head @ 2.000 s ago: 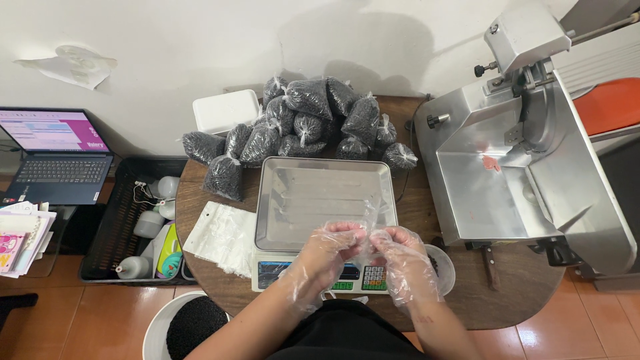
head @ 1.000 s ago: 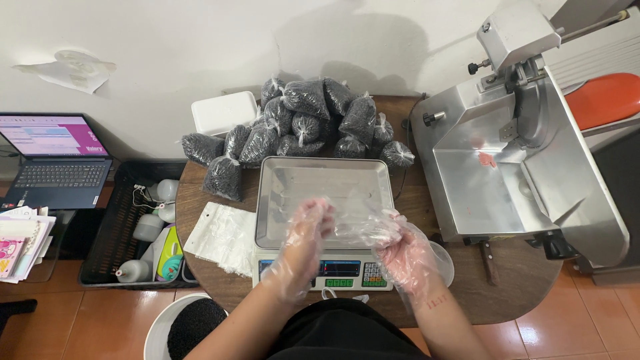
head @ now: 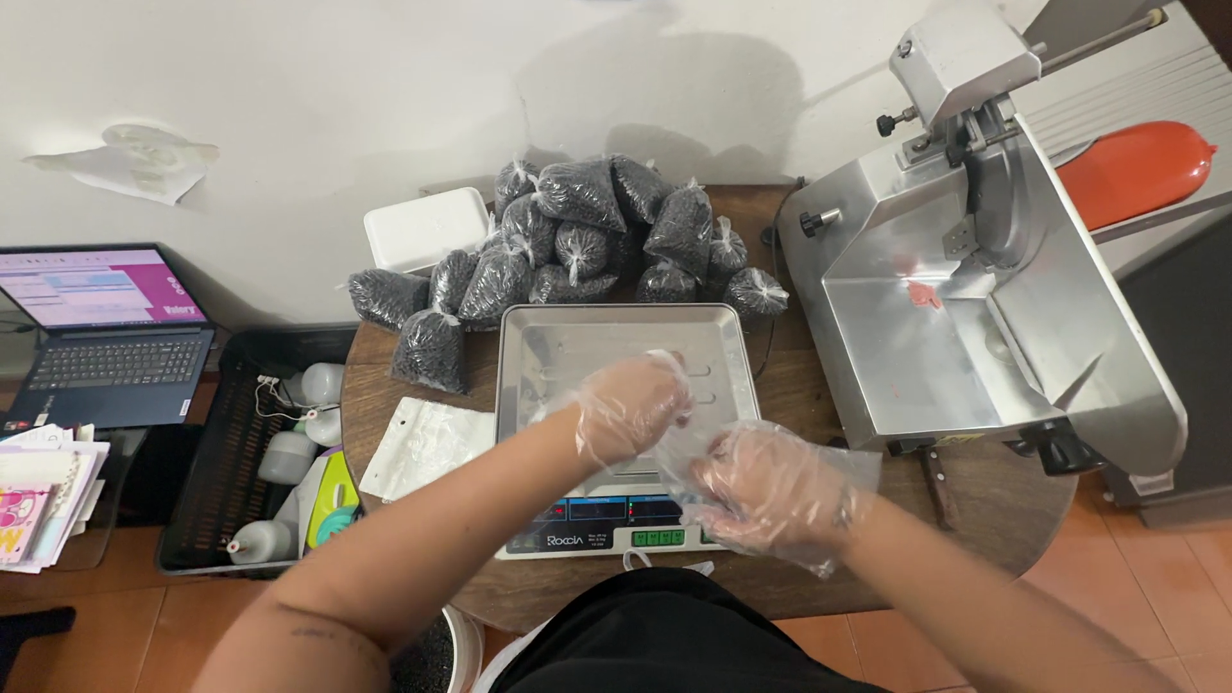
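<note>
Both hands wear clear plastic gloves. My left hand (head: 640, 404) is curled over the steel pan of a digital scale (head: 539, 337), its fingertips near a thin clear plastic bag (head: 679, 452). My right hand (head: 760, 481) holds that bag, just right of the left hand and over the scale's keypad. Whether my left fingers also grip the film is hard to see. Behind the pan lie several tied clear bags of black pellets (head: 496, 284). A stack of flat clear bags (head: 428, 448) lies left of the scale.
A metal slicer (head: 895, 356) stands at the right, a knife handle (head: 936, 486) beside its base. A white foam tray (head: 428, 229) lies behind the bags. A black crate (head: 231, 452) with bottles, a laptop (head: 115, 371) and a bucket of black pellets (head: 428, 654) are at the left.
My hands were together over the scale's front, then moved apart with the clear bag film stretched from the right hand. Now they are close together again, the left hand farther over the pan.
</note>
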